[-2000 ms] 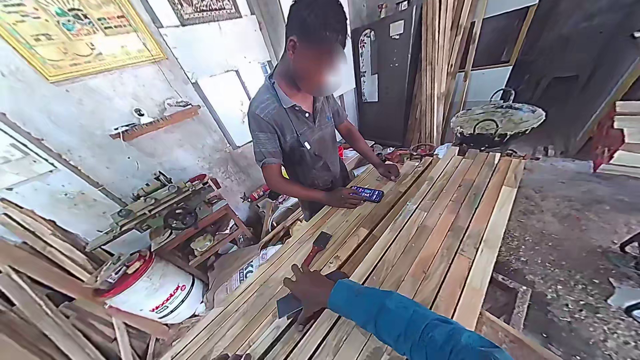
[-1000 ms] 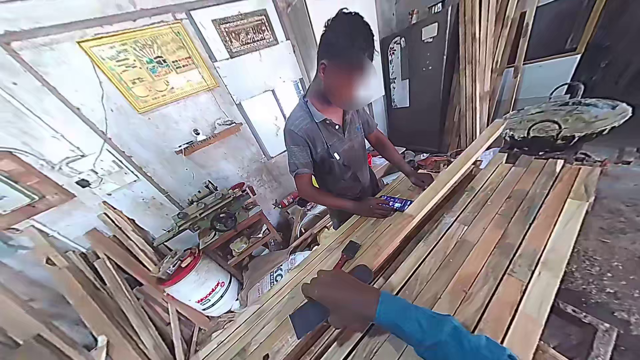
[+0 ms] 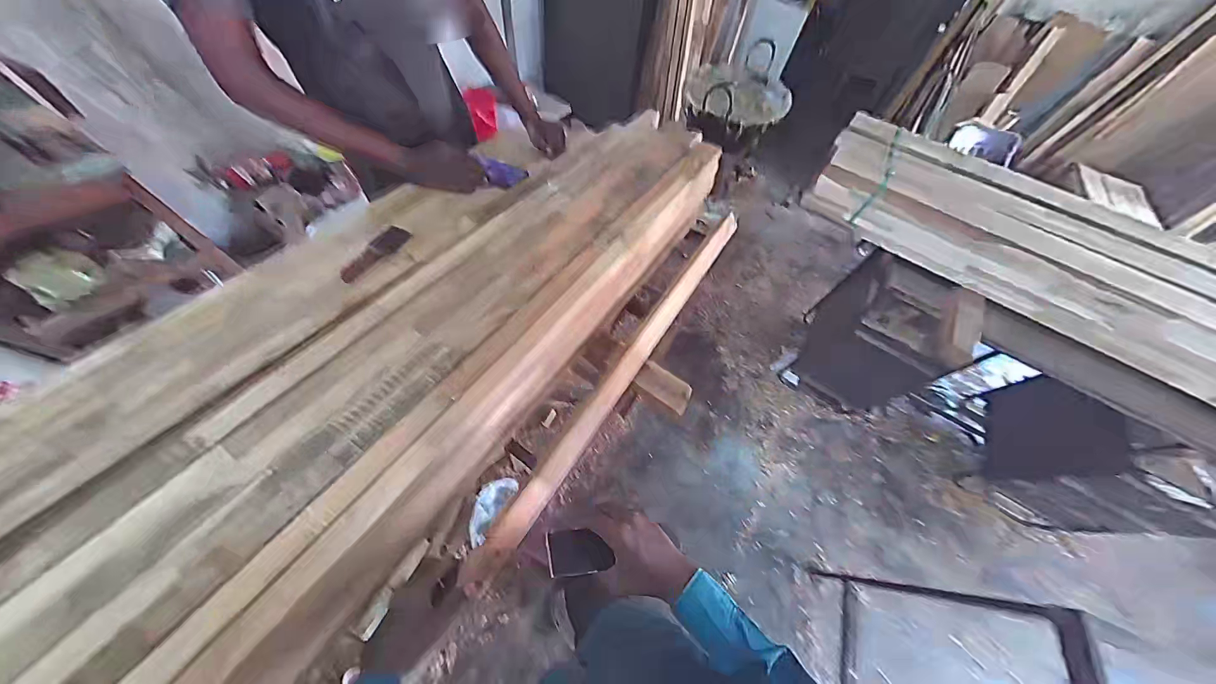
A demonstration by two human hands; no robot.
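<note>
A narrow wooden strip slants beside the stacked boards, its near end low in the view. My left hand, dark and blurred, is closed around that near end. Just right of it, my right hand grips a dark flat rectangular piece, perhaps a scraper blade. Long wooden boards lie side by side to the left of both hands. On them rests a small tool with a dark end and a reddish-brown part, out of my reach.
A person stands across the boards with a phone in one hand. More boards, tied with green cord, lie on a bench at the right. A short wood block juts out under the strip. Shavings litter the floor.
The view has swung right and down. My right hand was over the boards with the dark flat piece; now it is beyond their near edge. My left hand has come to the strip.
</note>
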